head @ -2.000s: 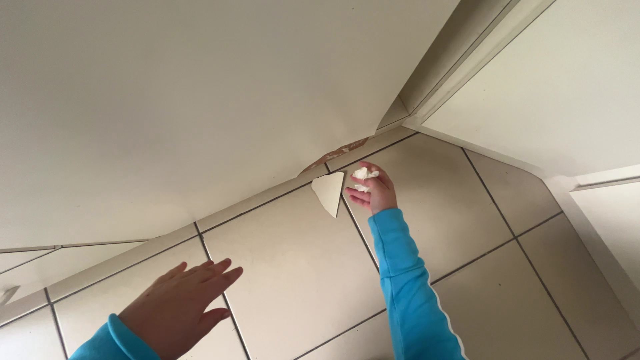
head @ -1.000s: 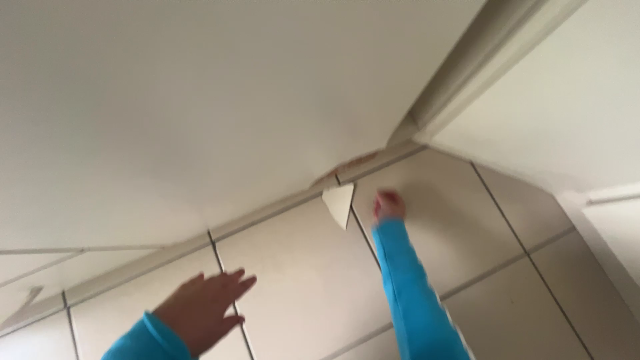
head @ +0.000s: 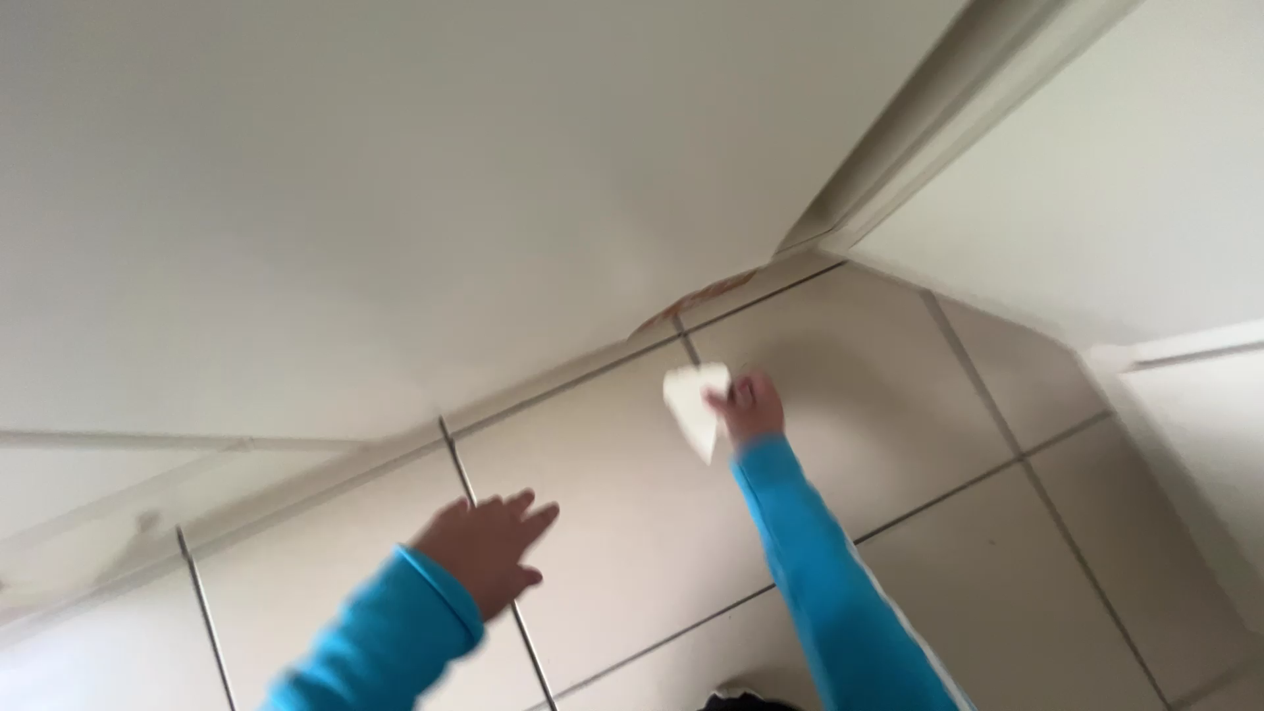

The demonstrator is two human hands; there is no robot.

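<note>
My right hand (head: 752,405), blurred, has its thumb on a roughly triangular off-white flat piece (head: 695,403) over the floor tiles, with the other fingers curled beside it. Whether the piece is lifted off the floor is hard to tell. Anything else inside that fist is hidden. Left of it, my left hand (head: 486,549) hangs over the tiles with fingers apart and nothing in it. Close to the piece, a damaged patch with reddish brown material (head: 703,301) shows at the foot of the wall.
Beige floor tiles (head: 612,523) with dark joints run below a large pale wall (head: 395,197). A pale door frame (head: 918,148) stands at the upper right, beside another pale panel (head: 1106,188). A dark rounded object (head: 749,702) shows at the bottom edge.
My right hand held white crumpled bits beside the piece two seconds ago; these are not visible now. It has since moved onto the piece. My left hand stays spread.
</note>
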